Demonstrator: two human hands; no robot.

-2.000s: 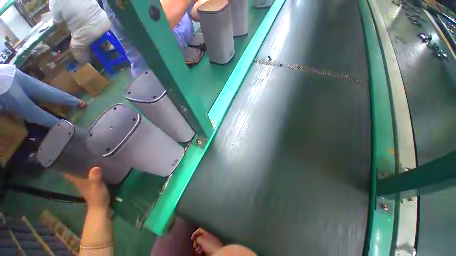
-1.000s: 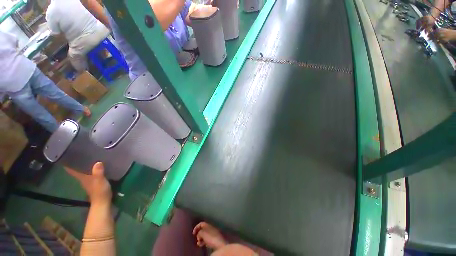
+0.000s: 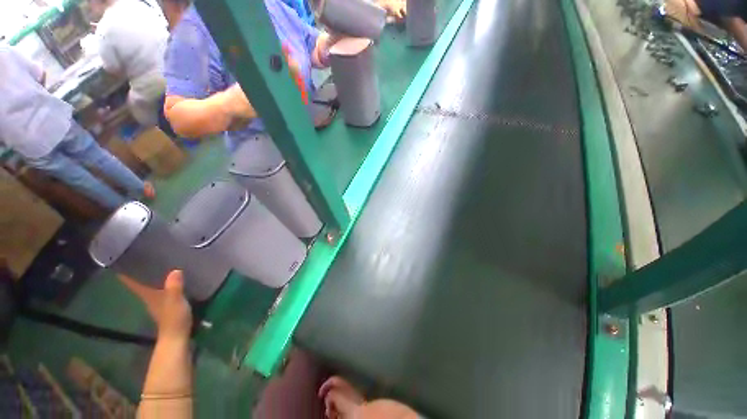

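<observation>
Three grey speaker housings stand close together on the green side bench (image 3: 215, 315), left of the conveyor. My left hand (image 3: 168, 304) is against the lower side of the nearest, leftmost housing (image 3: 164, 255), thumb up; its fingers are partly hidden behind it. The middle housing (image 3: 260, 245) touches or nearly touches it. The third housing (image 3: 288, 200) is partly behind the green post. Their rounded end plates with small screw holes face up. My right hand (image 3: 340, 396) rests low by my lap at the belt's near end, fingers curled, with no object visible in it.
The wide dark conveyor belt (image 3: 459, 270) has a lacing seam. A green post (image 3: 282, 114) rises beside the bench. Another worker (image 3: 205, 82) sits beyond it near more housings (image 3: 356, 82). A person (image 3: 49, 123) stands left. Stacked housings (image 3: 49, 393) lie bottom left.
The neighbouring worker has leaned into view, and a tilted housing now shows above the standing one there. My left hand stays at the leftmost housing. The hands at the far right have shifted.
</observation>
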